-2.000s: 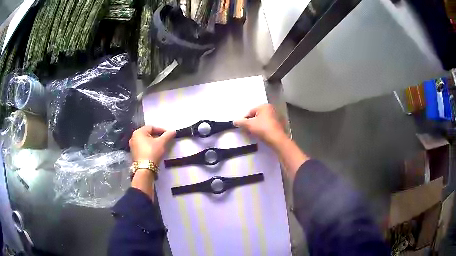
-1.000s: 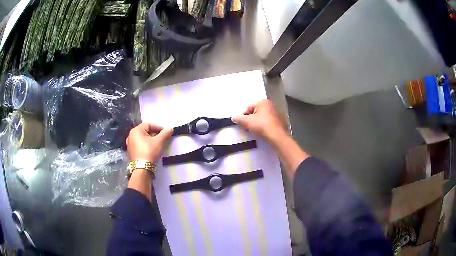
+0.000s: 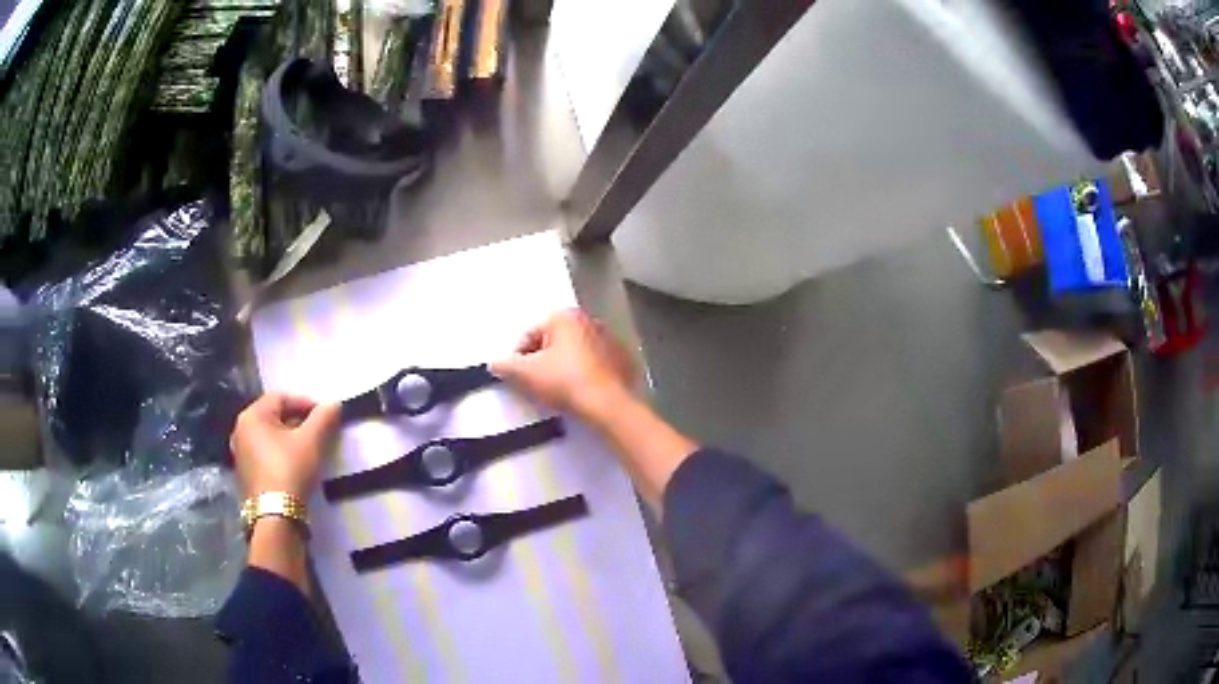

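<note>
A white carrier board (image 3: 441, 314) with faint yellow stripes lies in front of me. Three black watch bands lie across it in spaced rows. My left hand (image 3: 281, 448) pinches the left end of the top watch band (image 3: 461, 380), and my right hand (image 3: 568, 364) pinches its right end. That band lies on or just above the board; I cannot tell which. The middle watch band (image 3: 501, 445) and the lowest watch band (image 3: 525, 519) lie flat and untouched. Each band has a ring with a pale centre. The fingertips hide the top band's ends.
Crumpled clear plastic bags (image 3: 154, 535) lie left of the board, one with dark contents. Camouflage strips (image 3: 80, 120) and a black curved item (image 3: 321, 147) lie behind. A metal post (image 3: 655, 127) stands at the board's far right corner. Open cartons (image 3: 1049, 515) and a blue box (image 3: 1080, 241) are at right.
The view has turned to the right, so the board and both hands appear further left and slightly lower. Both hands keep hold of the top band's ends; the other bands keep their places on the board.
</note>
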